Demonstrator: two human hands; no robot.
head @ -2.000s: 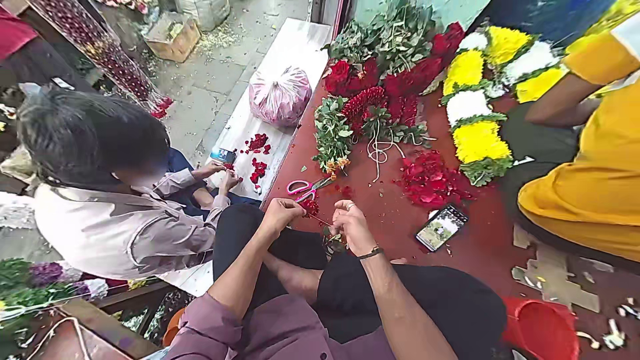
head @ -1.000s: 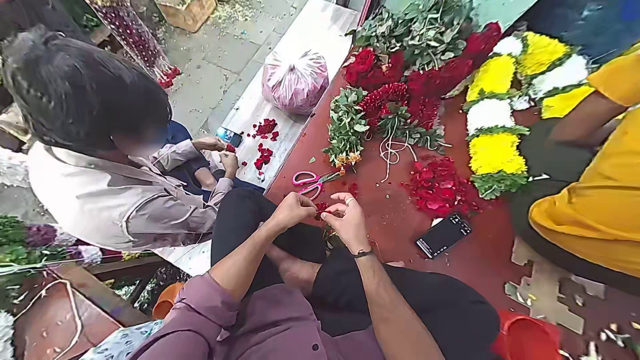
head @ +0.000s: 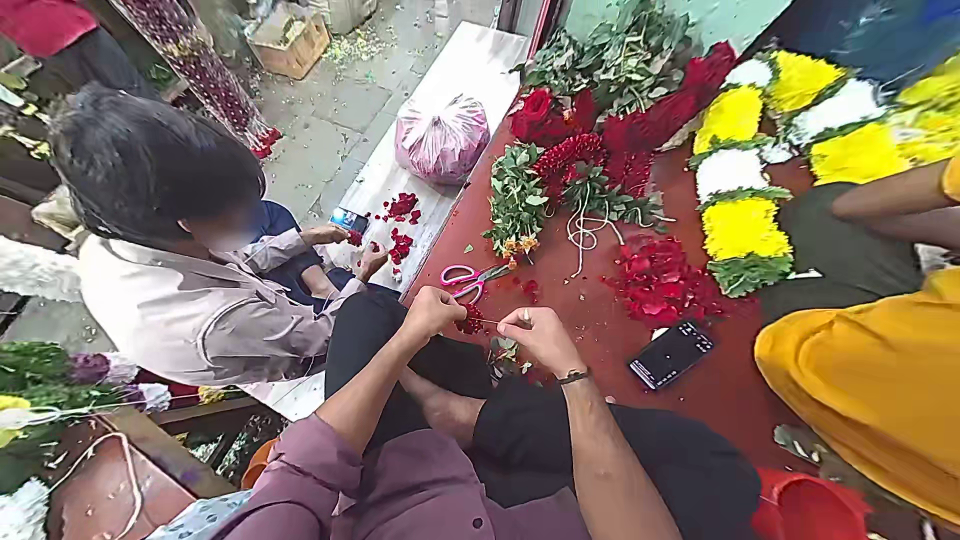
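My left hand [head: 435, 311] and my right hand [head: 541, 337] are a little apart above my crossed legs. Between them runs a thin thread or needle [head: 486, 321], pinched by my right fingertips. Small red petals [head: 470, 318] hang on it beside my left fingers, which are closed at its other end. Just beyond lie scissors with pink handles [head: 474, 280] on the red surface [head: 592, 307]. A heap of red petals [head: 664, 281] and a phone [head: 671, 355] lie to the right. Leafy stems [head: 517, 199] and red roses [head: 534, 112] lie farther back.
A person in a light shirt [head: 165, 315] sits close at left, with a phone [head: 349, 219]. A bag of pink petals [head: 442, 139] stands on the white ledge. At right are a yellow-and-white flower garland [head: 731, 176], a person in yellow [head: 877, 375] and a red bucket [head: 810, 506].
My hands, close together one second ago, have moved apart, with a taut stretch of thread or needle now showing between them. The seated person at left has lowered the head slightly.
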